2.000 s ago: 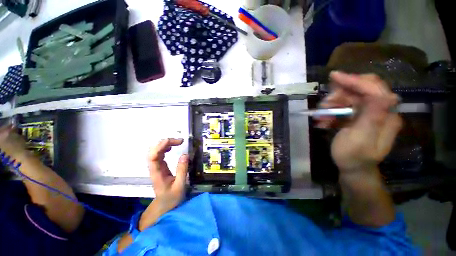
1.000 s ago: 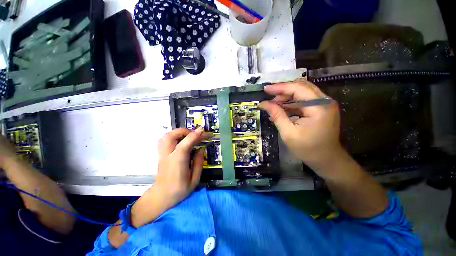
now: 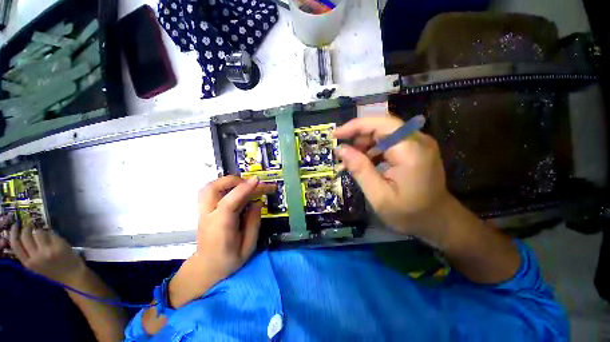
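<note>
A black solder pallet (image 3: 225, 153) lies between the rails in front of me, holding yellow-edged circuit boards (image 3: 322, 194). A pale-green hold-down strip (image 3: 290, 170) lies across its middle from back to front. My right hand (image 3: 394, 167) is over the pallet's right side, holding slim grey tweezers (image 3: 401, 133) between the fingers; their tip is hidden or too small to tell. My left hand (image 3: 231, 217) rests at the left boards, thumb and forefinger close together over the lower left board. Whether they pinch a part cannot be told.
A tray (image 3: 115, 60) heaped with green strips, a phone (image 3: 145, 52), polka-dot cloth (image 3: 227, 23), a dark round jar (image 3: 242, 69) and a pen cup (image 3: 317, 23) stand behind the rail. Another person's hand (image 3: 40, 250) is at a second pallet, left. A chain conveyor (image 3: 495, 81) is right.
My right hand came in from the right to the boards with the tweezers, then tilted them. My left hand moved from the pallet's left edge onto the boards. The view shifted.
</note>
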